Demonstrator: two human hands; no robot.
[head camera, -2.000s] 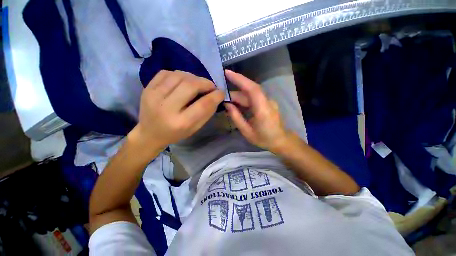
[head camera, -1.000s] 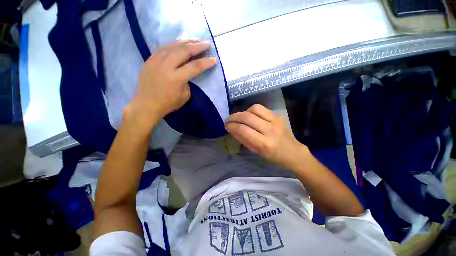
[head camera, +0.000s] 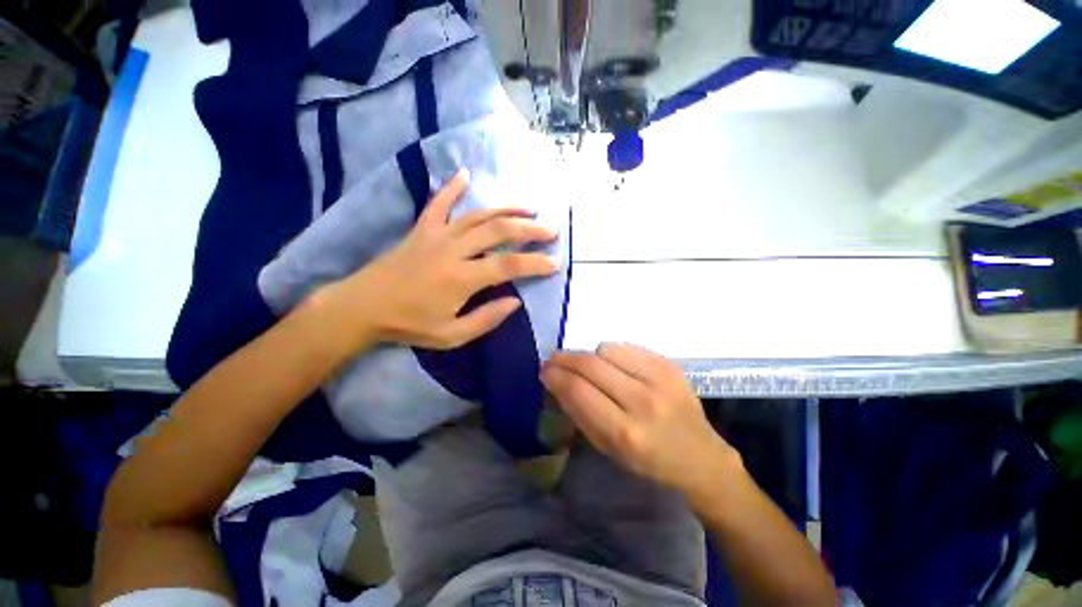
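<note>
The partly sewn garment (head camera: 362, 154), pale grey with navy bands and panels, lies on the white table and hangs over its front edge. My left hand (head camera: 457, 267) lies flat on the pale cloth with fingers spread, left of the cloth's right edge. My right hand (head camera: 623, 409) pinches the fabric edge (head camera: 565, 320) at the table's front edge. A navy panel (head camera: 510, 368) shows beside and below my left hand. The presser foot and needle (head camera: 567, 125) are at the top of the cloth's edge; whether they touch it is unclear.
A blue knob (head camera: 625, 149) is right of the needle. The control panel (head camera: 831, 36) with a bright screen is at upper right. A phone (head camera: 1018, 270) lies at the table's right. Blue tape (head camera: 109, 166) is at left. Navy cloth (head camera: 925, 474) hangs lower right; more cloth is lower left.
The view has shifted up to show the machine and needle. The garment edge now runs up to the needle area. My left hand has spread flat; my right hand still pinches the edge.
</note>
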